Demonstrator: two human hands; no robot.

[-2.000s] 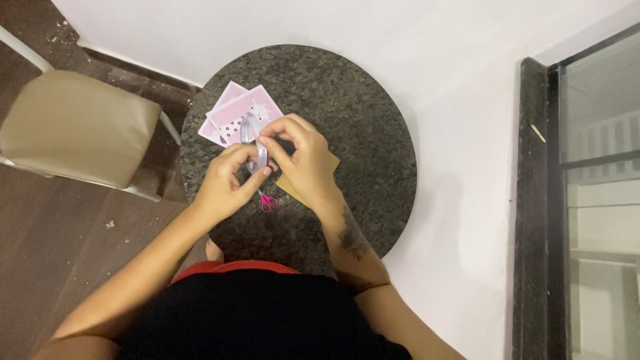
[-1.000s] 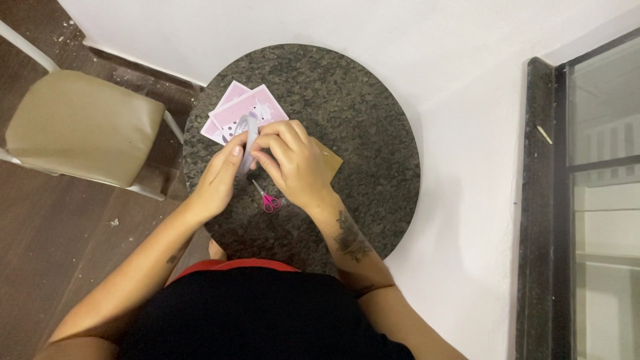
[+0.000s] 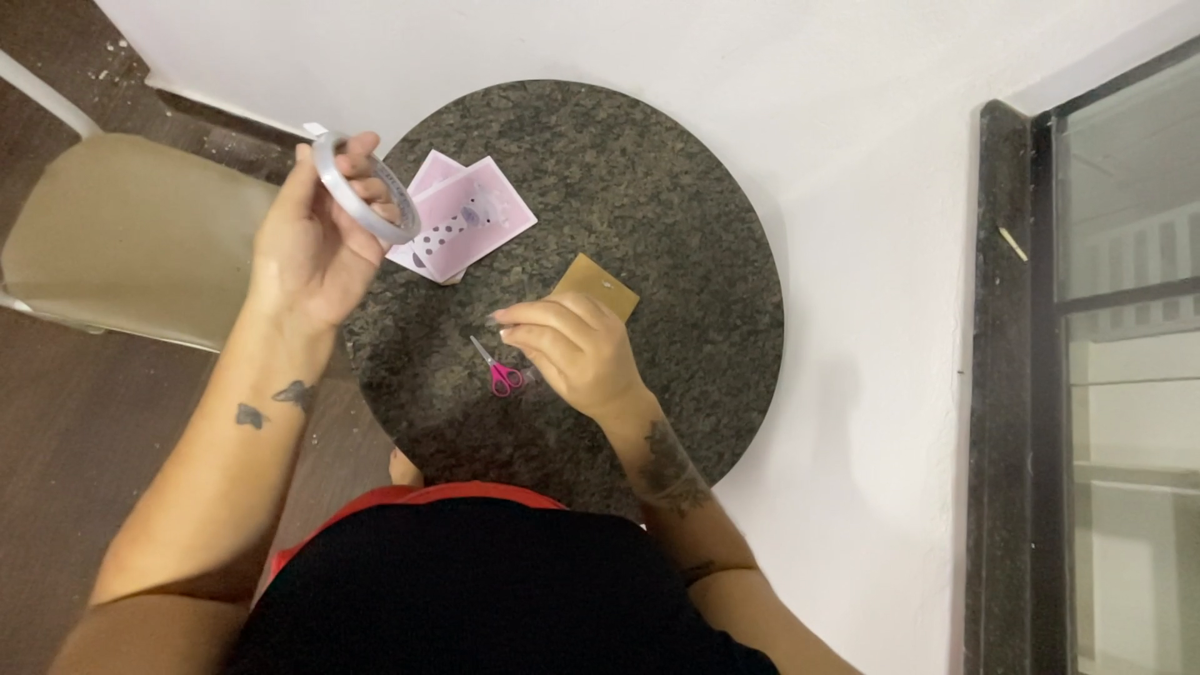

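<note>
My left hand [image 3: 328, 234] is raised near the table's left edge and holds a roll of adhesive tape [image 3: 354, 202], fingers through its ring. Over the middle of the table, my right hand [image 3: 572, 352] pinches a small pale piece between thumb and fingertips; what it is cannot be made out clearly. Pink-handled scissors [image 3: 503, 377] lie just left of and below the right hand. A brown card [image 3: 600, 286] with a small mark on it lies partly under that hand. Two pink printed cards [image 3: 473, 220] overlap beside the left hand, the upper one showing a spotted animal.
The round stone table [image 3: 675, 206] stands close to a white wall [image 3: 872, 281]. To the left is a chair with a beige seat [image 3: 141, 234]. A dark-framed window [image 3: 1041, 375] is at the far right.
My hands, together over the table before, have moved apart. The left has gone up and left with the tape roll, the right down and right. The pink cards are less covered now.
</note>
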